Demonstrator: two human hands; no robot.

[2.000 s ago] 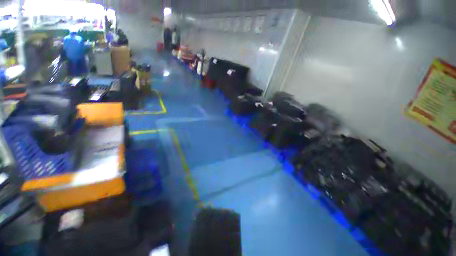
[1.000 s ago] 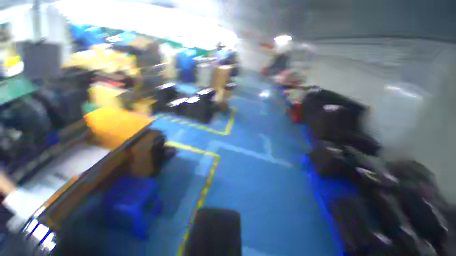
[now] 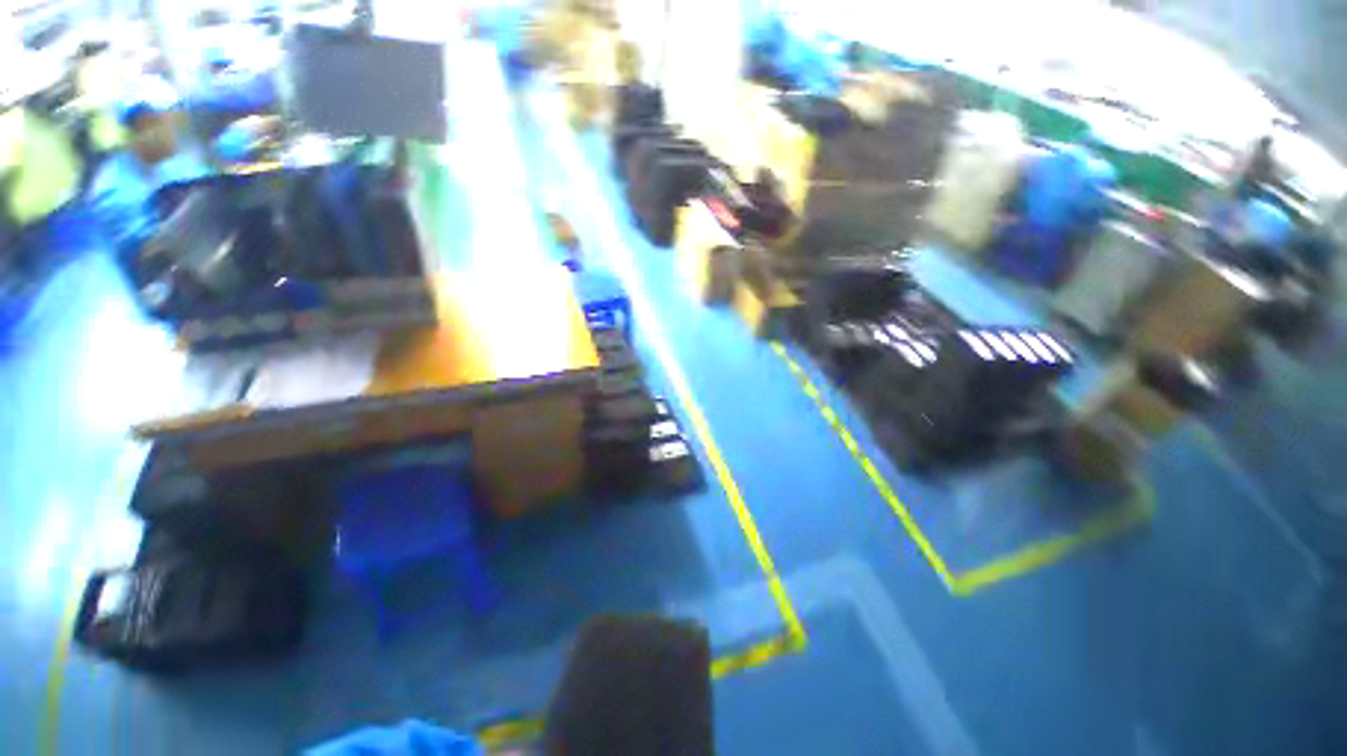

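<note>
Neither of my hands is in the picture. The orange wooden table lies ahead on the left. White papers lie on it, blurred. A long dark basket of upright dark items stands along its back. A blue piece of cloth shows at the bottom edge; I cannot tell what part it belongs to. A dark rounded block sticks up at the bottom centre, unclear.
A blue stool stands before the table, with a black crate on the floor to its left. Black crates are stacked on the right inside yellow tape. People in blue sit at the back left and right.
The view has swung left and nearer the orange table. The wall and the row of dark bags on the right have left the picture. The blue cloth has appeared at the bottom.
</note>
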